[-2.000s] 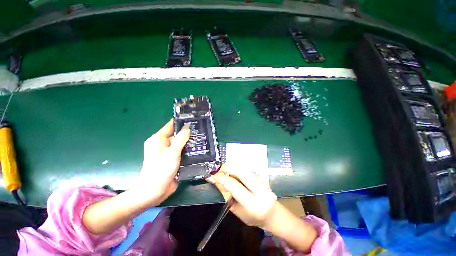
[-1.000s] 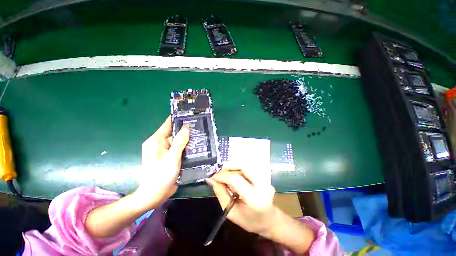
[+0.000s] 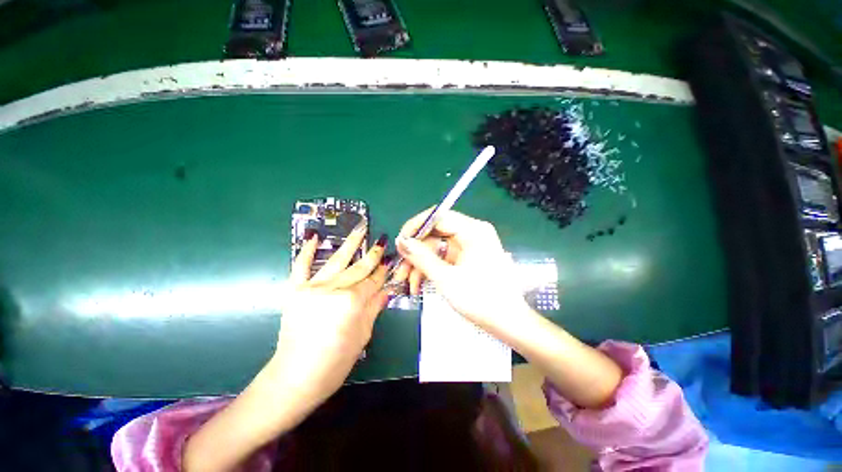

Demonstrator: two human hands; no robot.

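Note:
An open phone assembly [image 3: 318, 217] lies on the green bench left of centre, its main board end showing. My left hand [image 3: 337, 295] lies over its lower part with fingers spread; its fingertips reach the phone's right edge and beside it. My right hand [image 3: 452, 263] holds tweezers [image 3: 462, 186], tips pointing down to the adhesive dot sheet [image 3: 545, 284] near my left fingertips. White paper [image 3: 462, 350] covers part of the dot sheet, partly under my right hand and forearm. Whether the tweezers hold a dot cannot be seen.
A heap of small black parts [image 3: 535, 157] lies behind my right hand, with clear or white bits [image 3: 600, 157] beside it. A white rail [image 3: 369, 78] crosses behind; several open phones [image 3: 258, 23] lie beyond it. A black foam tray [image 3: 739, 230] with phones stands at right.
The phone has gone from being held up to lying on the bench under my left hand. My right hand has moved up to the dot sheet, tweezers turned over. The view has shifted.

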